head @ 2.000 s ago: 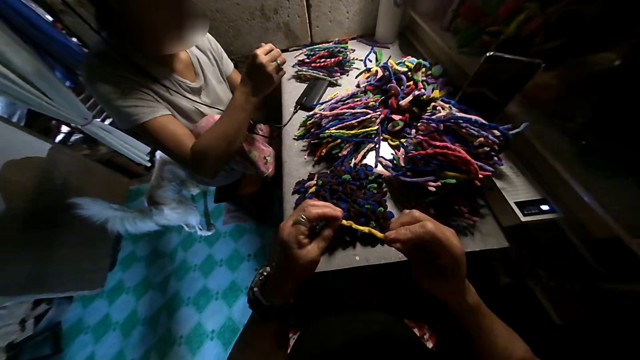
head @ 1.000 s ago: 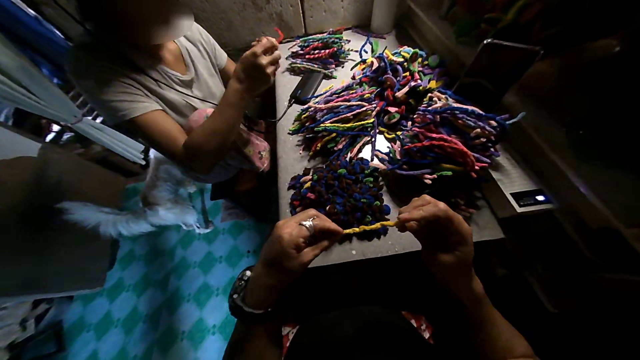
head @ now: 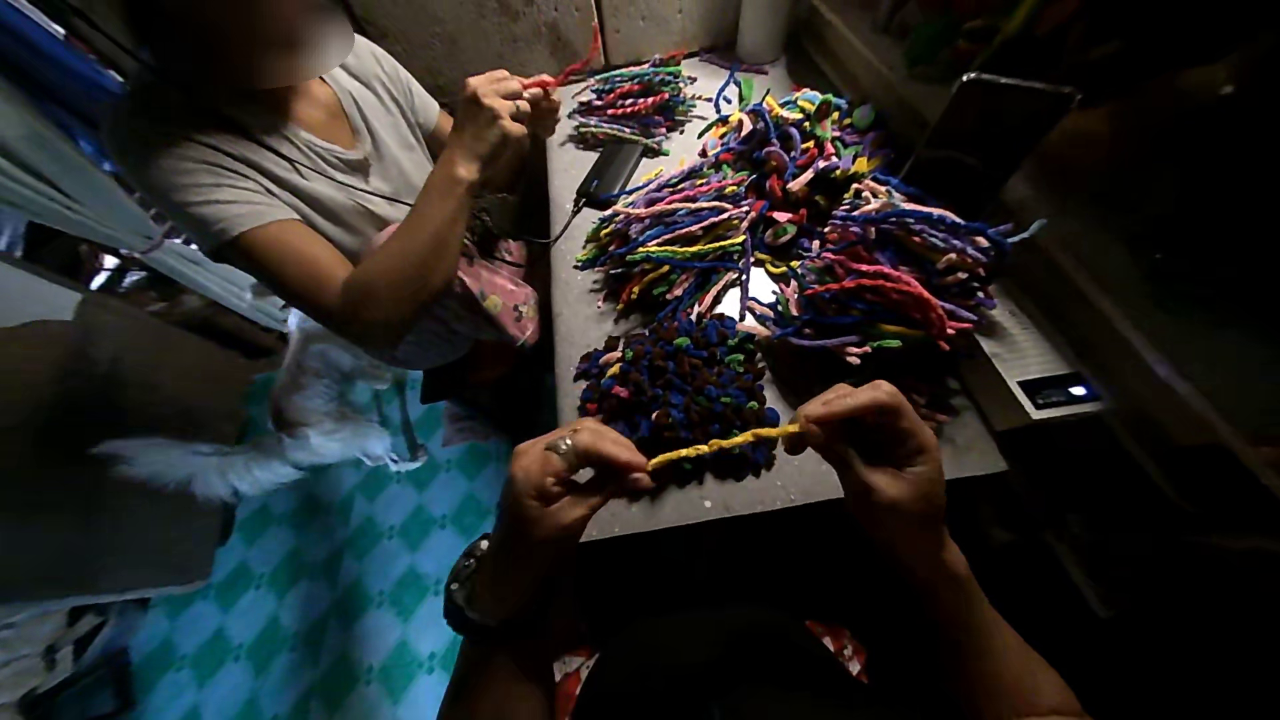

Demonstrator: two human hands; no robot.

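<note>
A yellow twisted cord point(head: 722, 443) is stretched between my two hands, just above the near edge of the table. My left hand point(head: 570, 475), with a ring and a wristwatch, pinches its left end between thumb and finger. At its right end, my right hand point(head: 870, 450) has the tip between its fingertips. Behind the cord lies a mat-like heap of short dark blue and brown fabric pieces point(head: 680, 380). Farther back are bundles of multicoloured twisted cords point(head: 690, 225), with more pink and purple ones point(head: 890, 280) to the right.
Across the grey table point(head: 640, 515), a person point(head: 340, 200) holds a red cord point(head: 575, 68). Near them lie a small cord pile point(head: 635, 105) and a black device with a cable point(head: 610, 175). A dark upright panel point(head: 985, 130) and a box with a lit display point(head: 1060, 390) stand at right.
The other person's red cord, not visible in the oldest frame, now shows in their raised hands. My hands still hold the yellow cord, which now slants up toward the right.
</note>
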